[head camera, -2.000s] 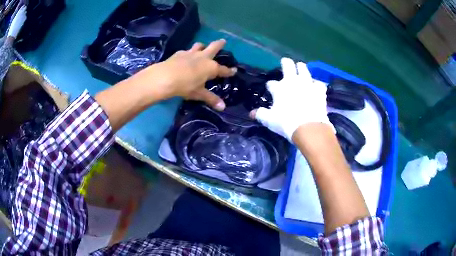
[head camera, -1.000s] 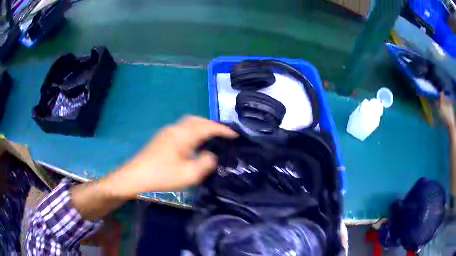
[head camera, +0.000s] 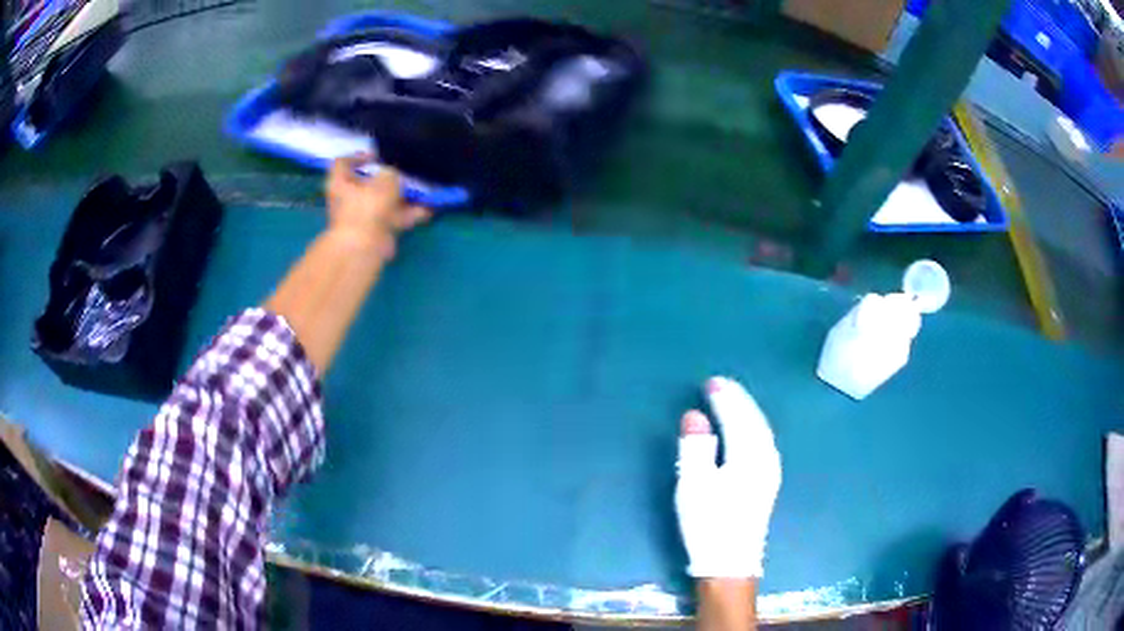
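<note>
A blue tray [head camera: 265,127] with a white sheet lies on the belt at upper left. A black moulded insert [head camera: 542,111] sits on it, blurred, and overhangs its right end. Dark contents show in the tray's left part, too blurred to name surely. My bare left hand [head camera: 366,207] is at the tray's front rim, fingers closed on it. My white-gloved right hand [head camera: 730,481] is over the bench at centre right, holding nothing, thumb and fingers apart.
A black insert [head camera: 185,277] with a clear bag stands on the bench at left. A white bottle [head camera: 869,345] with its cap open stands at right, near a green post [head camera: 918,105]. Another blue tray [head camera: 937,227] lies behind the post. A dark fan [head camera: 1023,567] is at lower right.
The insert and blue tray have moved from the bench to the belt at upper left. My left hand has reached forward to the tray; my gloved right hand has come back into view, empty.
</note>
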